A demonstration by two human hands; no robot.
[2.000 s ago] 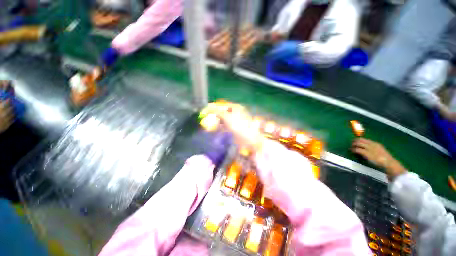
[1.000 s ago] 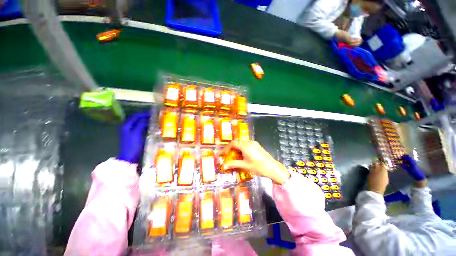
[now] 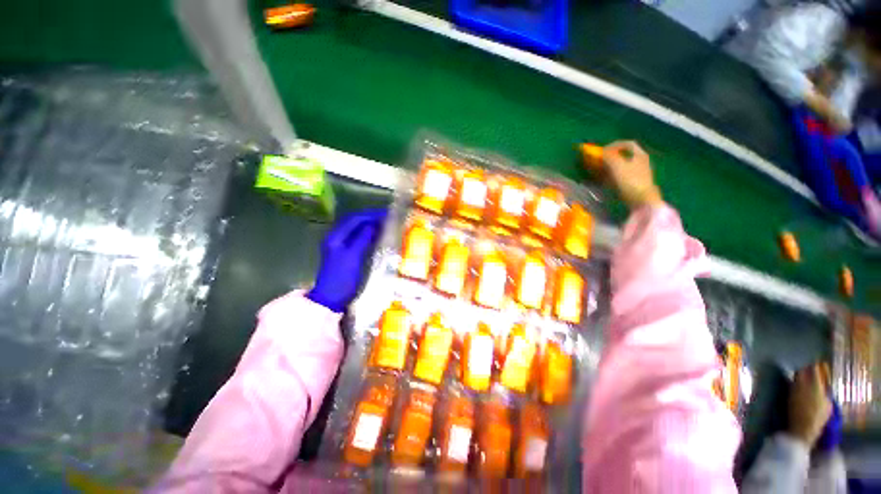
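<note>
A clear blister tray (image 3: 388, 289) lies in front of me, with rows of glossy orange units (image 3: 492, 278) lying in its pockets, several with white labels. My left hand (image 3: 348, 259), in a blue-purple glove, is at the tray's left edge; its fingertips are partly hidden there. My bare right hand (image 3: 628, 172) is over the green belt beyond the tray's upper right corner. Its fingers are closed on an orange unit (image 3: 591, 154), which shows at the fingertips.
A green box (image 3: 295, 185) stands by the belt rail. Stacked clear trays (image 3: 97, 251) lie at left. Loose orange units (image 3: 290, 15) are on the green belt (image 3: 435, 96). A metal upright (image 3: 237, 72) stands at upper left. A blue bin (image 3: 512, 21) and other workers' hands (image 3: 809, 405) show farther off.
My right hand has moved from the tray's right column out over the belt and now holds a unit there. The view has shifted. My left hand stays at the tray's left edge.
</note>
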